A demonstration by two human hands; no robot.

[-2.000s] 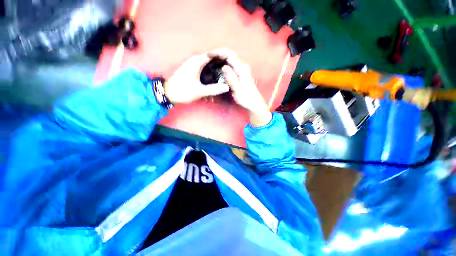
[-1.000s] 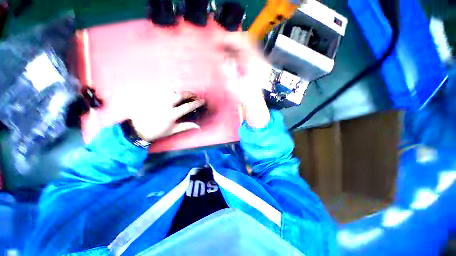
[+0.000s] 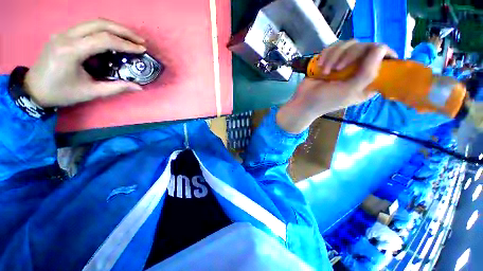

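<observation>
My left hand holds a black housing on the pink-red work mat, fingers above and thumb below it. A silver-grey round insert shows at the housing's right end. My right hand is closed around the orange electric screwdriver, right of the mat. Its dark nose points left, at the silver mechanism of the screw feeder. I cannot tell whether a screw is on the bit.
A cardboard box is low at the right, with a parts tray of small grey pieces beside it. A black cord runs right. A blue bin stands beyond the feeder. People in blue are at the far right.
My right hand has gone from the mat to the right and taken hold of the screwdriver, whose nose is now at the feeder. My left hand still holds the housing. The view has shifted right.
</observation>
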